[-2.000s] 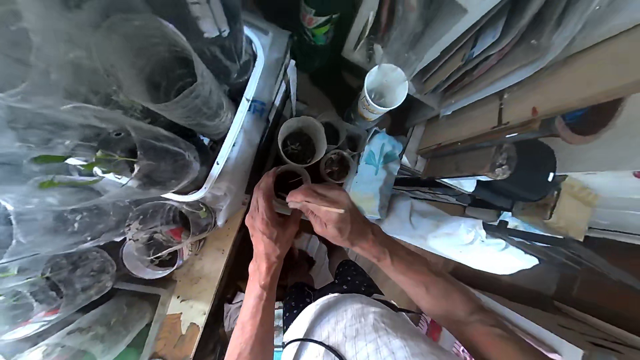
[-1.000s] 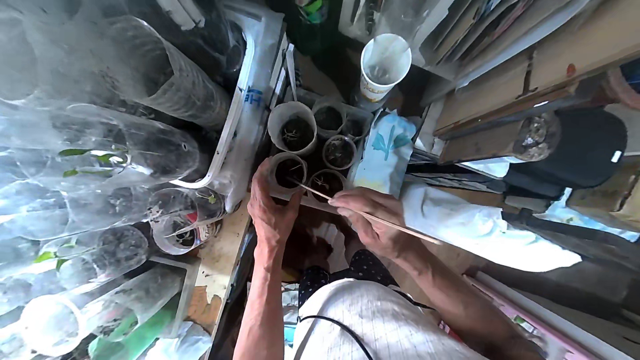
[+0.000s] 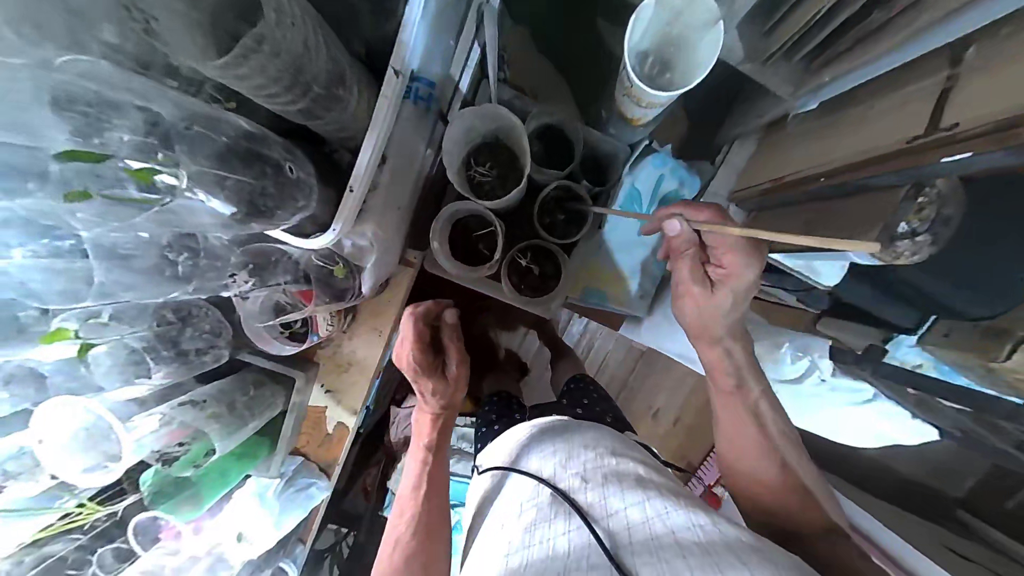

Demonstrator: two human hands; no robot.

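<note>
Between the thumb and fingers of my right hand is a thin wooden stick. Its tip points left, over the rim of a small plastic cup of dark soil. My left hand hangs below the cups with its fingers curled; whether anything is inside them cannot be seen. Nearest to it is a soil cup with pale thin strands on the soil. Beside that stand another cup with strands and a taller cup. Several of these cups share a light tray.
Cut clear plastic bottles with seedlings crowd the left, by a white tray rim. An empty paper cup stands at the top. A blue-and-white packet lies right of the soil cups. Cardboard lines the right.
My left hand has let go of the lower left soil cup and moved down toward my body. My right hand, with the stick, has moved up and right, from the lower cups to the right-hand one.
</note>
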